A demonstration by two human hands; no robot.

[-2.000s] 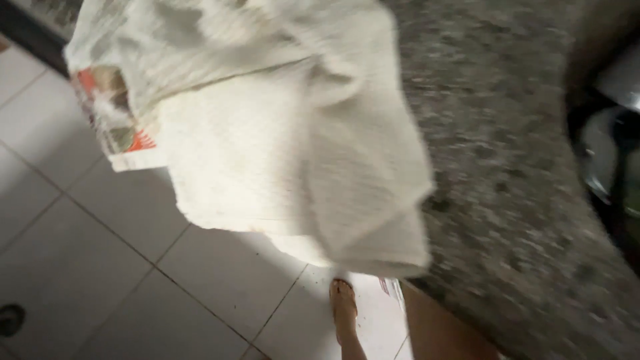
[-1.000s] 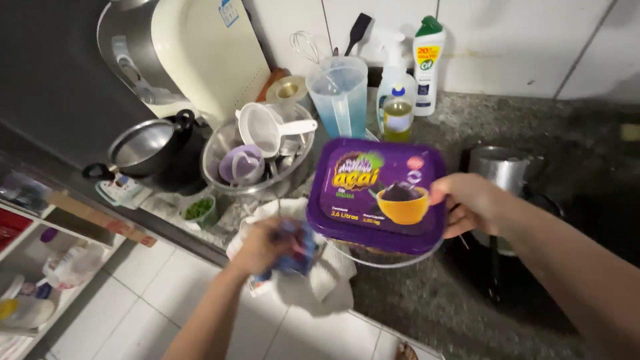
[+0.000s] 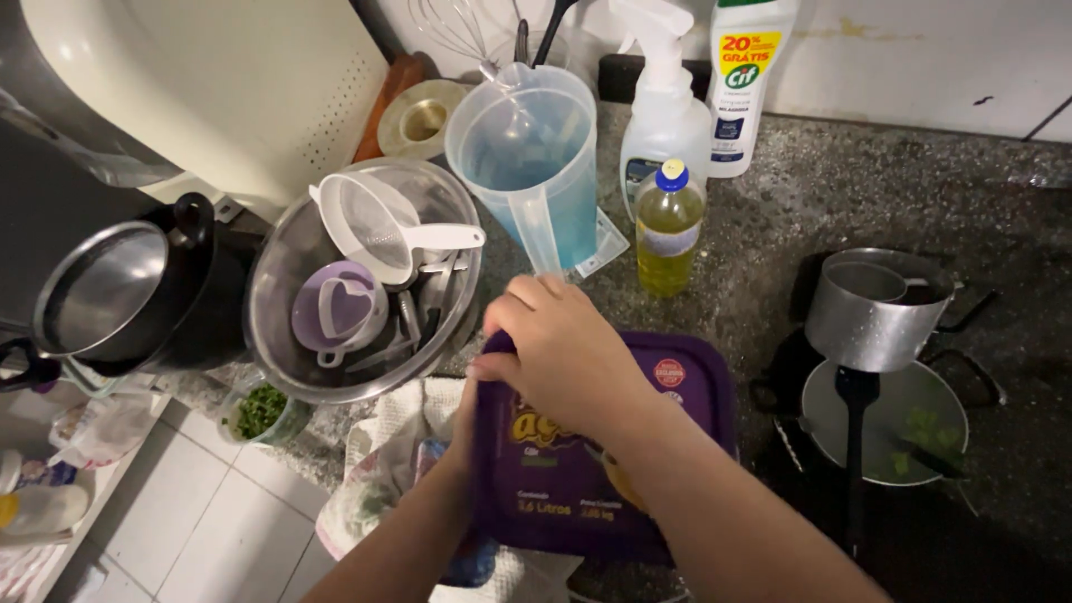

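A purple plastic açaí tub [image 3: 603, 519] with its lid on sits low in the middle of the view. My right hand [image 3: 561, 352] reaches over the lid, its fingers and thumb gripping the rim at the upper left corner. Along the tub's left side is my left hand [image 3: 467, 419], mostly hidden by the tub and my right hand, so its grip does not show. Under and left of it lie a white dish cloth [image 3: 419, 410] and a blue patterned cloth or packet [image 3: 469, 565].
A steel bowl of utensils [image 3: 276, 335], a jug of blue liquid [image 3: 574, 167], a spray bottle [image 3: 670, 126], a bottle of yellow liquid [image 3: 667, 243] and a Cif bottle [image 3: 745, 100] stand behind. Black pot [image 3: 201, 310] left; metal pot [image 3: 871, 327] and pan [image 3: 892, 427] right. Greens tub [image 3: 261, 414] near the edge.
My right hand has moved from the tub's right side to its upper left corner. My left hand has come from the cloth to the tub's left side.
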